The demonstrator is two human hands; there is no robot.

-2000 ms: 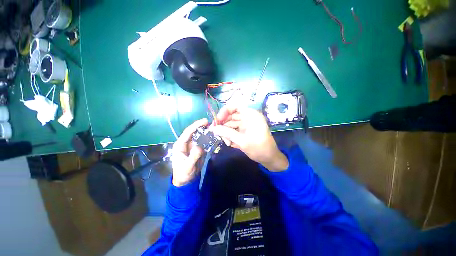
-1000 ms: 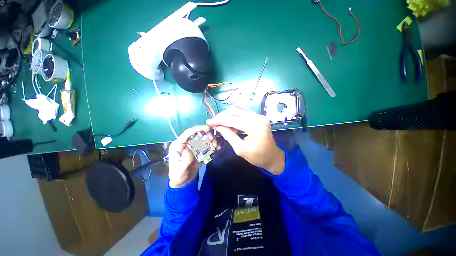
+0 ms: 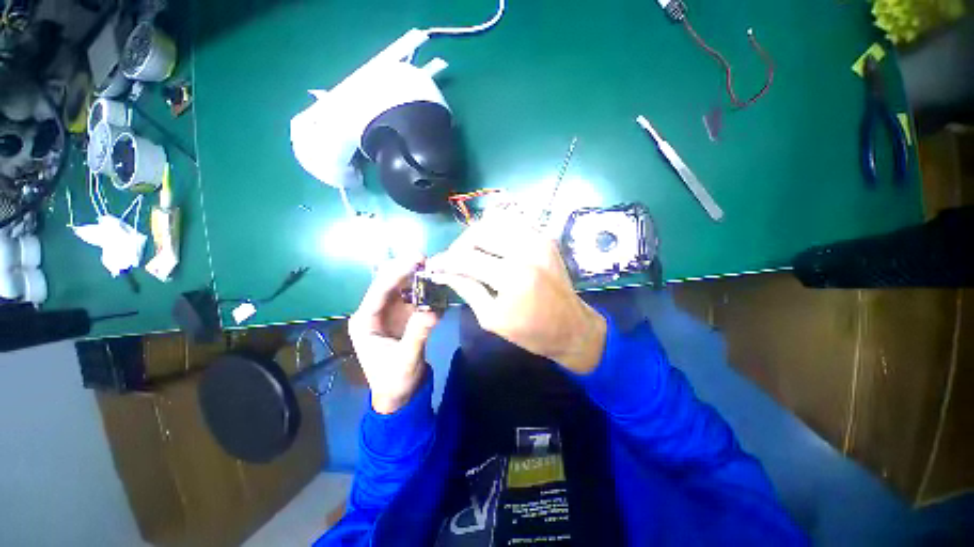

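Observation:
My left hand [image 3: 387, 340] holds the small circuit board [image 3: 424, 291] nearly edge-on at the mat's front edge. My right hand [image 3: 523, 286] has its fingertips at the board's upper side; whether they pinch a wire plug is hidden. The PTZ camera [image 3: 340, 120], white with a black ball head [image 3: 417, 160], lies on the mat beyond my hands. Red and orange wires [image 3: 468, 201] come out of the ball head towards my right hand. The camera front housing [image 3: 611, 244] lies right of my right hand, with its pale inside facing up.
On the green mat [image 3: 534, 75] are tweezers [image 3: 680, 168], a thin screwdriver [image 3: 559, 180], a cable lead [image 3: 723, 53] and side cutters [image 3: 884, 134]. White cameras [image 3: 139, 160] stand at left. A black cylinder [image 3: 886, 256] crosses the right edge. A round black disc [image 3: 249, 408] and cardboard boxes [image 3: 833, 385] are below.
The board has turned from flat-facing to nearly edge-on, and my right hand has moved left over it. The whole view has shifted slightly, with the bench items appearing lower and further right.

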